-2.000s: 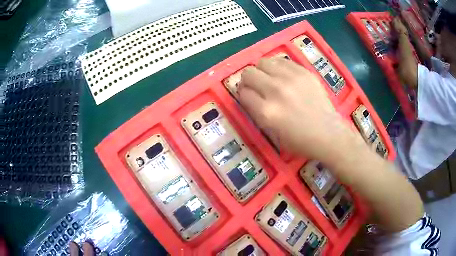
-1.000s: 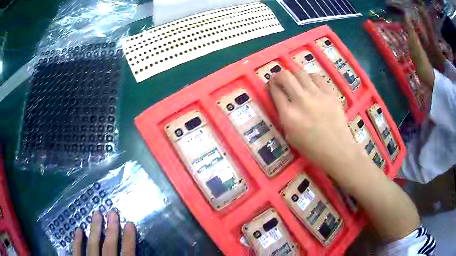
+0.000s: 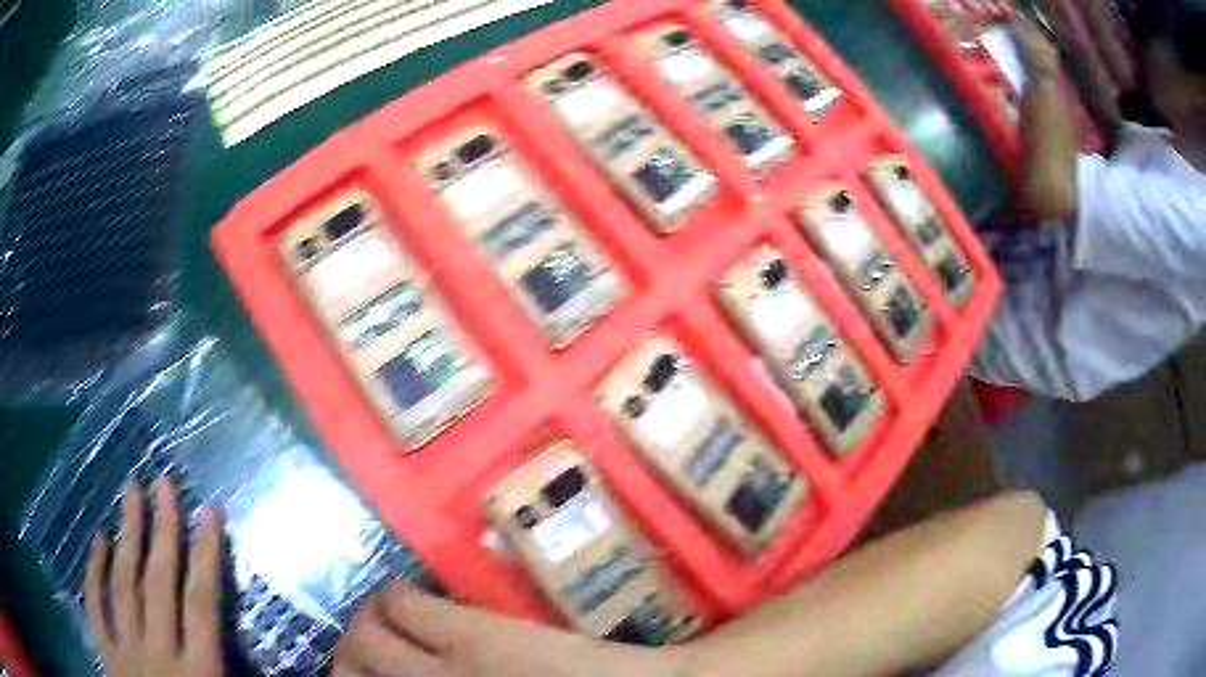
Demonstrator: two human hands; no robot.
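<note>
A clear shiny sheet with small black pieces (image 3: 298,509) lies at the lower left, blurred and full of glare. My left hand (image 3: 159,582) lies flat on its left part, fingers spread. My right hand (image 3: 437,635) is at the sheet's lower right edge, beside the tray's near corner. Its fingertips are bent, blurred and partly cut off, so whether they pinch a piece cannot be told. The red tray (image 3: 536,384) holds gold phone housings (image 3: 384,318) in two rows, backs up, dark camera openings at their upper ends.
A darker black-gridded sheet in crinkled plastic (image 3: 93,212) lies at the left. A cream sheet with rows of dots (image 3: 331,60) is behind the tray. Another red tray (image 3: 959,79) and a person's arm (image 3: 1051,126) are at the upper right. A red edge shows at the lower left.
My right hand has left the housing in the tray's far row and moved down left to the clear sheet. My left hand remains on the sheet. The camera view has shifted.
</note>
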